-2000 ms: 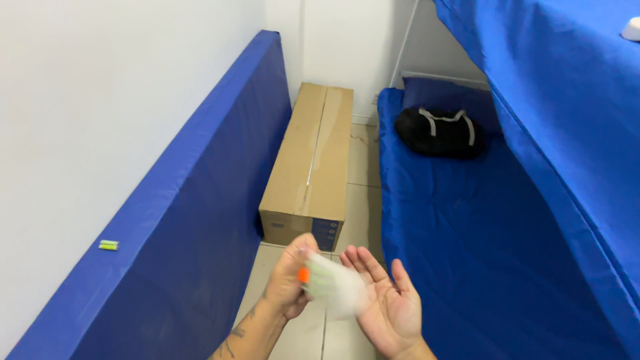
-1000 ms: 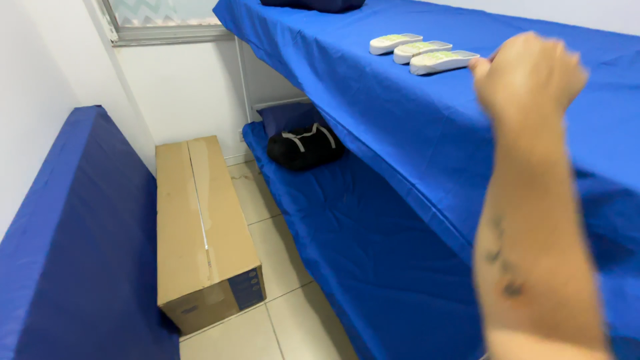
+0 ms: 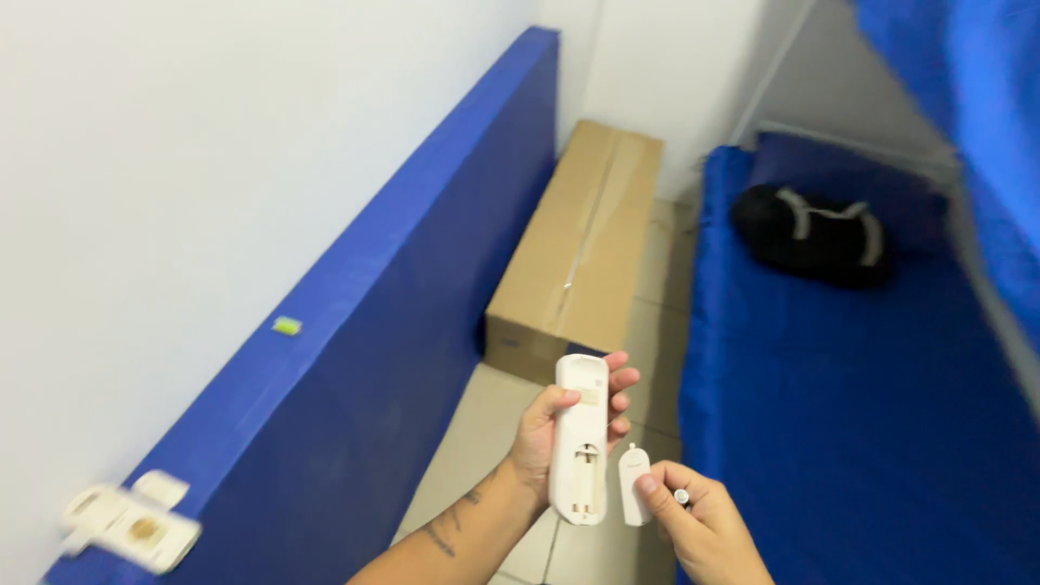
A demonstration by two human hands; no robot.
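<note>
My left hand (image 3: 540, 435) holds a white remote control (image 3: 580, 439) with its back facing up and its battery compartment uncovered; no batteries show in it. Just to the right, my right hand (image 3: 703, 516) pinches a white battery cover (image 3: 634, 486) between thumb and fingers. The round end of a battery (image 3: 681, 496) pokes out between the fingers of that hand. Small green batteries (image 3: 287, 326) lie on the top edge of the blue mattress. Nearer, at the lower left, white plastic pieces (image 3: 134, 528) rest on the same edge, blurred.
A blue mattress (image 3: 422, 309) stands on its side along the white wall. Beyond my hands a long cardboard box (image 3: 577, 244) sits on the tiled floor (image 3: 512, 414). To the right is a lower bunk (image 3: 845, 422) with a black bag (image 3: 812, 236), under blue upper-bunk fabric (image 3: 991, 138).
The right arm, stretched toward white objects on the upper bunk a second ago, is back low. The left hand, out of view then, now holds the remote control. The view has swung left and down.
</note>
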